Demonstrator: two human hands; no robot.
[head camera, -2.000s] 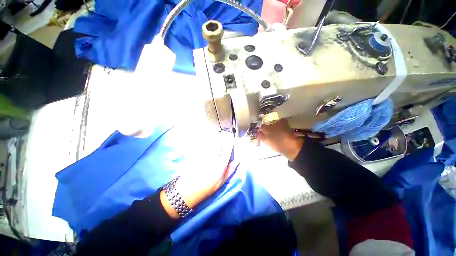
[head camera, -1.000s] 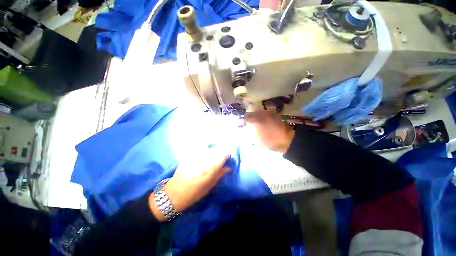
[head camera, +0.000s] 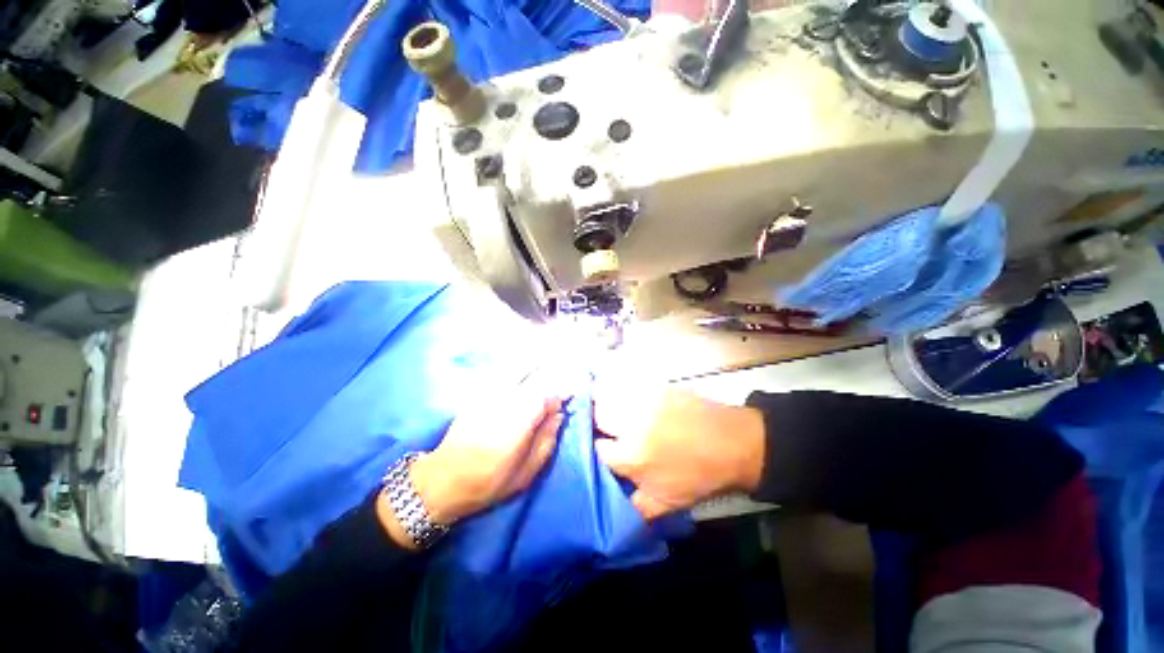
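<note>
A royal-blue garment piece (head camera: 326, 402) lies on the white machine table, left of and in front of the needle area, and hangs over the front edge. My left hand (head camera: 492, 453), with a metal watch at the wrist, rests on the cloth with its fingers on a fold. My right hand (head camera: 677, 447) grips the cloth's edge close beside it, in front of the needle. The cream sewing machine head (head camera: 740, 153) stands behind my hands. Lamp glare washes out the fingertips and the cloth around the presser foot (head camera: 594, 306).
The white lamp (head camera: 306, 179) stands left of the head. Dark-red tools (head camera: 779, 319) lie under the arm, below a light-blue thread bundle (head camera: 906, 274). An oval tray (head camera: 989, 351) is at right. Blue cloth is heaped behind (head camera: 511, 45) and at right (head camera: 1123, 447).
My right hand has moved from beside the needle toward the front edge and now holds the cloth next to my left hand. The cloth between the hands is bunched into a raised fold.
</note>
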